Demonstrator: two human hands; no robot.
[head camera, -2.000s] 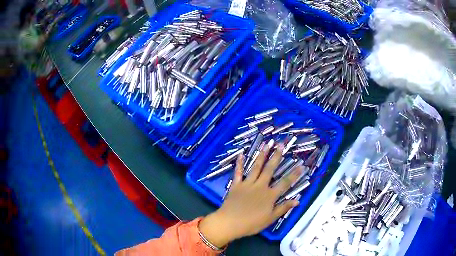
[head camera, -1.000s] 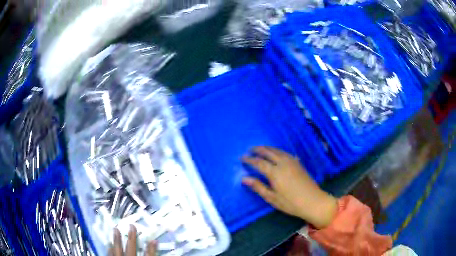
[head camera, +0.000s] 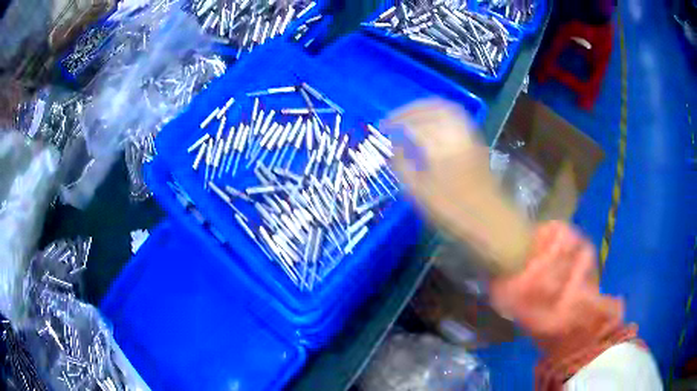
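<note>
A stack of blue parts trays stands in the middle, its top tray holding a loose heap of sleeved subassemblies, white barrels with thin rods projecting. My right hand is bare, in an orange sleeve, and blurred over the right edge of this stack. Its fingers cannot be made out, nor whether it holds anything. My left hand is not in the picture.
A blue tray lies in front of the stack. Poly bags with metal parts crowd the left. Filled trays stand beyond. A cardboard box is right of the bench edge.
The view has swung right, onto the tray stack. My right hand has moved from the blue tray surface to the stack's right edge. My left hand has left the picture.
</note>
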